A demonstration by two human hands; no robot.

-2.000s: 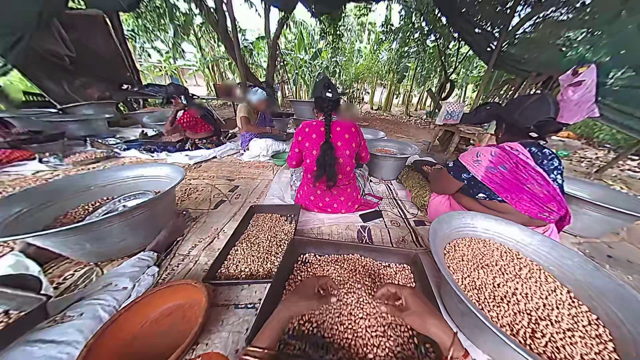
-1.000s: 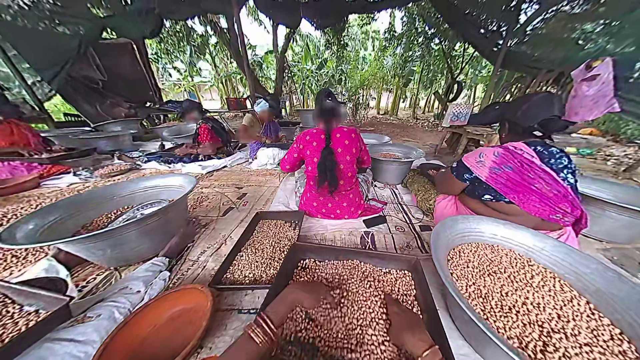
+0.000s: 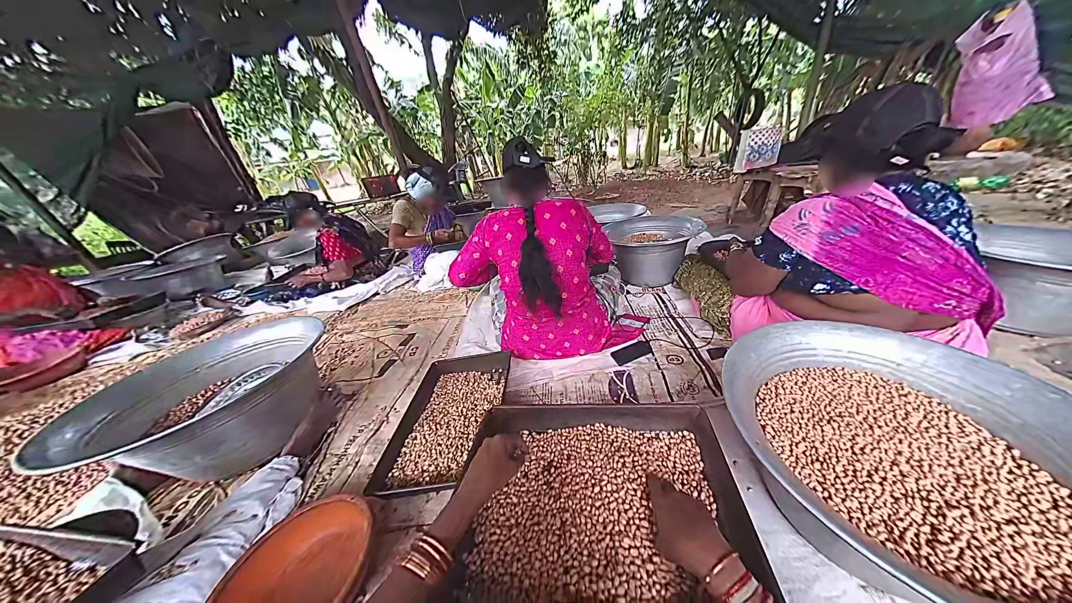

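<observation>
A dark rectangular metal tray in front of me holds a layer of small light-brown nuts or seeds. My left hand, with bangles at the wrist, is over the tray's upper left part, its fingers curled; whether anything is between them cannot be made out. Toward the tray's right side, my right hand rests on the nuts with its fingers pointing down into them. A second, smaller dark tray of the same nuts adjoins at the upper left.
A large metal basin of nuts stands at right, another basin at left. An orange bowl lies at lower left. A person in pink sits ahead, another person at right. A phone lies on printed sacking.
From reaching into the nuts a second ago, my left hand has moved toward the tray's left edge with its fingers curled. My right hand stays at the right side of the nuts.
</observation>
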